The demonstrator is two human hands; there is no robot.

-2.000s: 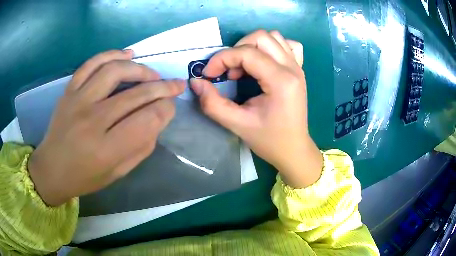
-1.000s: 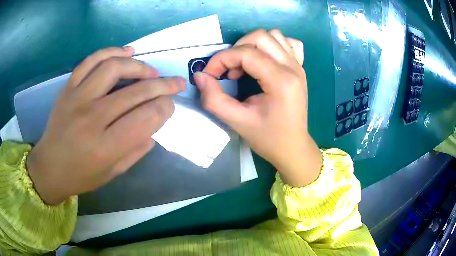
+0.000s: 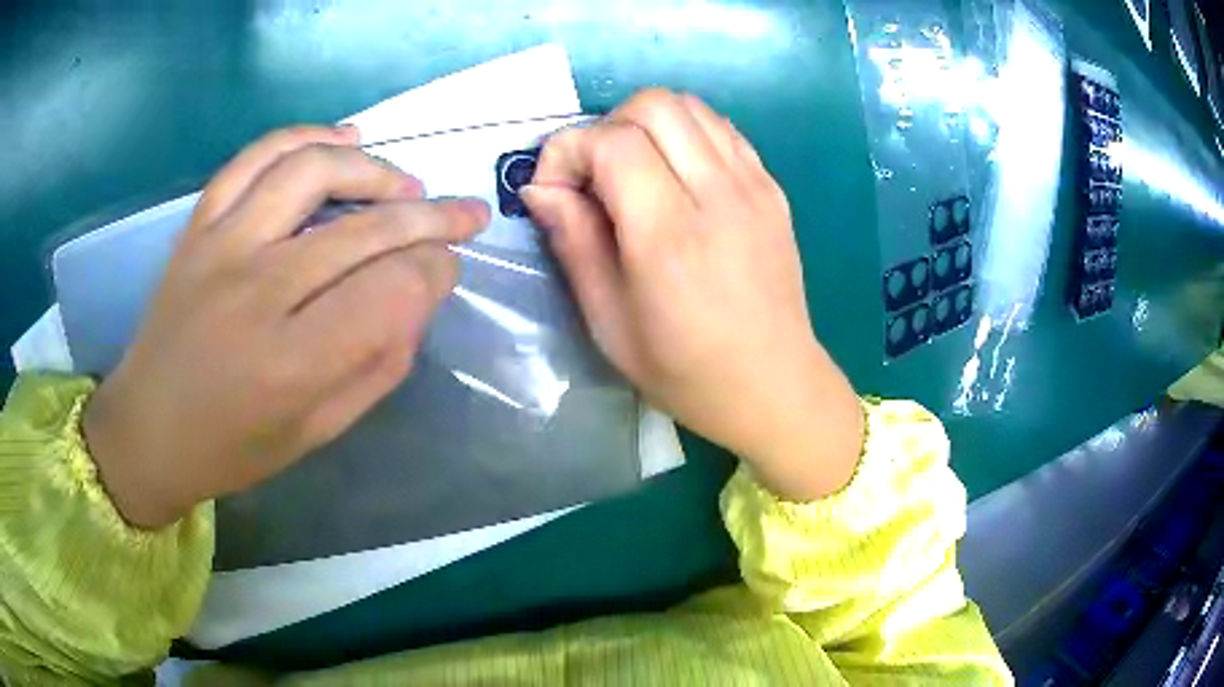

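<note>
A grey tablet back cover (image 3: 537, 456) lies on a white paper sheet (image 3: 289, 597), with shiny creased film (image 3: 517, 349) on it. A black camera lens cover (image 3: 514, 179) with a light ring sits near its far right corner. My left hand (image 3: 289, 322) rests across the left part of the cover, fingers pointing at the lens cover but apart from it. My right hand (image 3: 685, 255) has thumb and forefinger closed together at the lens cover's right side and hides part of it. Whether something thin is between these fingertips cannot be seen.
To the right on the green bench (image 3: 752, 40) lies a clear strip (image 3: 906, 148) with several black lens covers (image 3: 909, 306). Glossy clear film (image 3: 1013, 175) lies beside it, then a dark full strip of lens covers (image 3: 1098, 201). Blurred blue items (image 3: 1114, 597) show beyond the bench edge.
My right hand's thumb and forefinger have closed together and the hand has turned slightly. The bright glare on the film has shrunk to streaks. The whole view has shifted slightly.
</note>
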